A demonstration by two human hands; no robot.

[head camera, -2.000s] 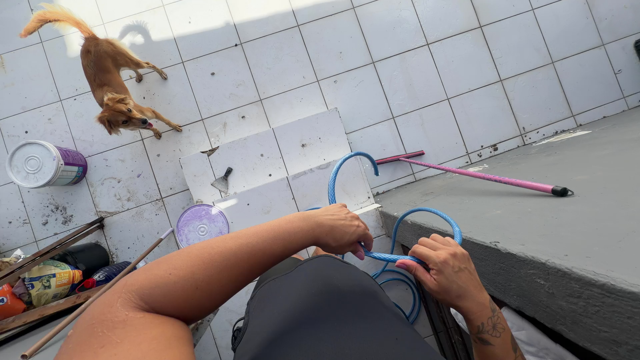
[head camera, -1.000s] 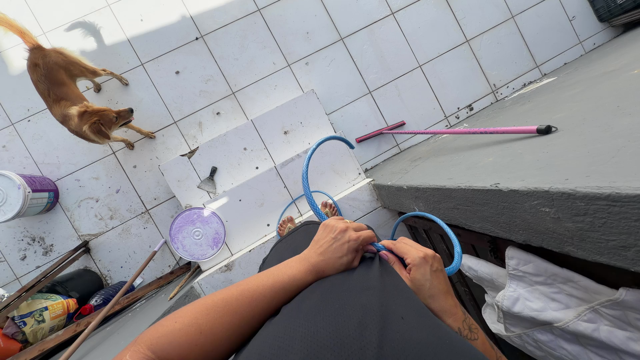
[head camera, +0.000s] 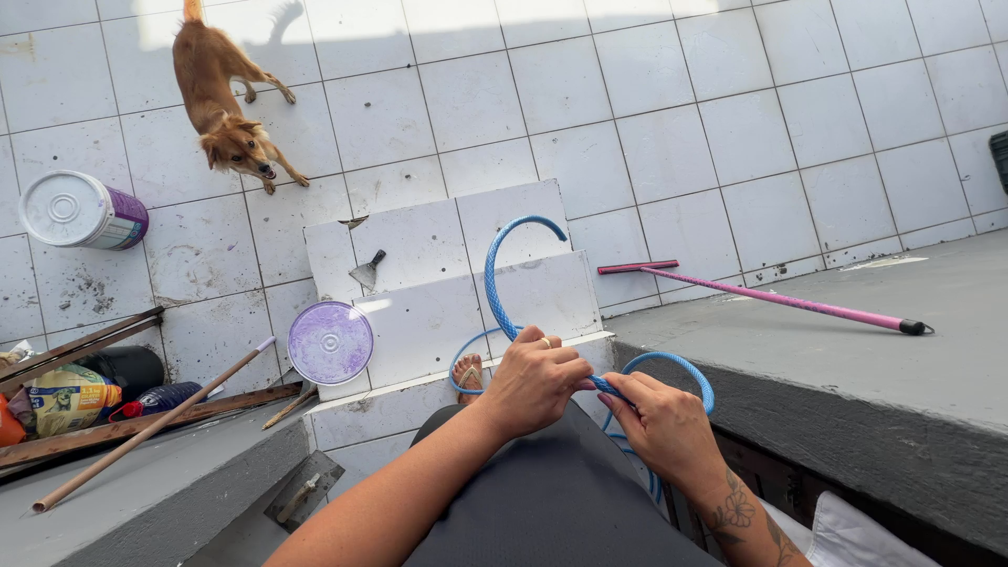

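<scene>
A blue braided hose [head camera: 494,272] runs through both hands in front of the dark clothing on my lap. My left hand [head camera: 535,378] is closed around it, and its free end curls up beyond that hand over the tiled steps. Close beside it on the right, my right hand [head camera: 661,425] pinches the same hose between thumb and fingers. From there the hose loops out to the right and hangs down in coils, partly hidden behind my right hand and forearm.
A brown dog [head camera: 224,102] stands on the tiled floor near a paint bucket [head camera: 83,211]. A purple-stained lid [head camera: 331,343] and a scraper [head camera: 368,270] lie on the tiled steps [head camera: 409,244]. A pink squeegee [head camera: 776,298] rests against the grey ledge [head camera: 882,370]. A wooden pole [head camera: 157,425] lies at left.
Both hands stay on the hose; they have come close together since two seconds ago. The dog has turned its head from facing right to facing up toward me since one second ago.
</scene>
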